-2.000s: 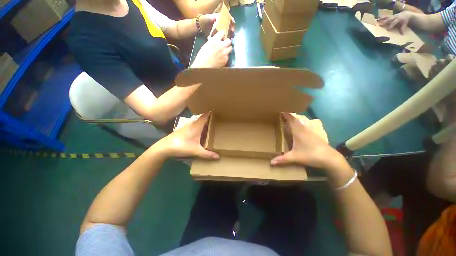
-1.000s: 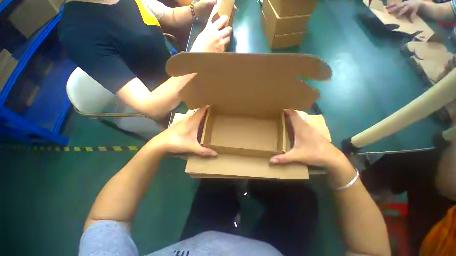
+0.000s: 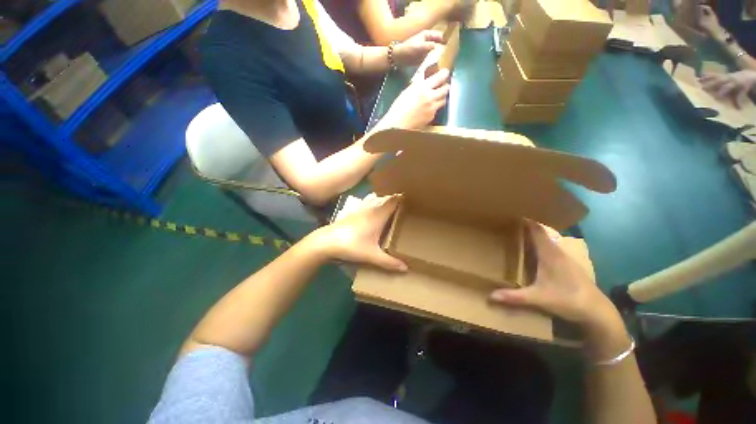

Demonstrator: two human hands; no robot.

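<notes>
A brown mailer box point(image 3: 456, 246) stands as a tray with raised walls. Its lid panel point(image 3: 477, 178) stands open at the far side, with rounded ends on the tuck flap. The box rests on a stack of blanks point(image 3: 448, 305) at the table edge. My left hand point(image 3: 365, 234) grips the left side wall, thumb at the near left corner. My right hand point(image 3: 557, 277) grips the right side wall, thumb at the near right corner. The fingers of both hands are partly hidden behind the side walls.
Finished boxes point(image 3: 543, 66) are piled on the green table point(image 3: 646, 240) at the far side. A seated person point(image 3: 265, 91) on the left holds cardboard. Another person's hand point(image 3: 729, 85) is on blanks at the right. A pale post point(image 3: 696, 263) stands right; blue shelving point(image 3: 108, 124) stands left.
The view has turned, so the box, hands and table appear further right and tilted. Both hands keep their hold on the side walls, and the lid still stands open.
</notes>
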